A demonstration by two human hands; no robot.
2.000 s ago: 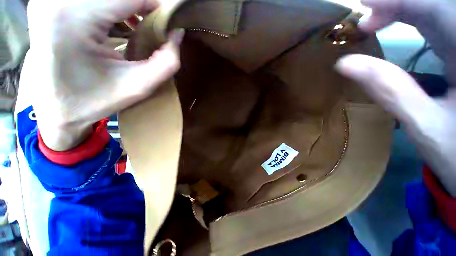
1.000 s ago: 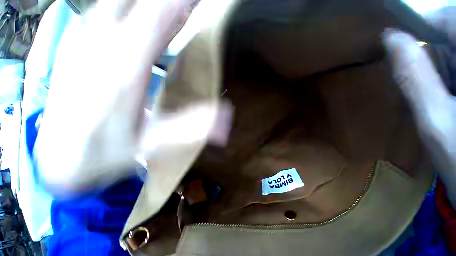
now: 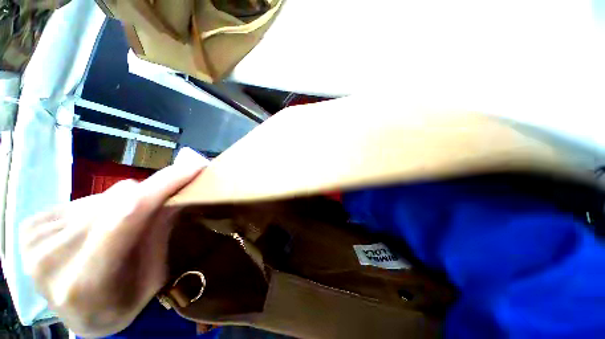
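Note:
The tan tote bag (image 3: 318, 311) lies on its side with its mouth open towards me. Its far wall is raised as a pale, blurred band. My left hand (image 3: 106, 258) grips the left end of the mouth between thumb and fingers. Inside show a white label (image 3: 379, 256), a gold D-ring (image 3: 190, 287) on its tab, a short zip (image 3: 239, 242) and a dark round snap (image 3: 404, 295). My right arm, in a blue sleeve (image 3: 471, 245), reaches across and into the mouth. My right hand is hidden.
Another tan bag (image 3: 176, 40) lies at the top left on the overexposed white table (image 3: 411, 53). Beyond the left hand are metal bars (image 3: 126, 112), a red crate (image 3: 109, 173), a cardboard box (image 3: 151, 155) and grey floor. A pale cover (image 3: 40, 198) hangs along the left side.
My left hand has moved down to the left end of the mouth. My right hand has gone out of sight and its sleeve now crosses the bag. The view has shifted to show the table.

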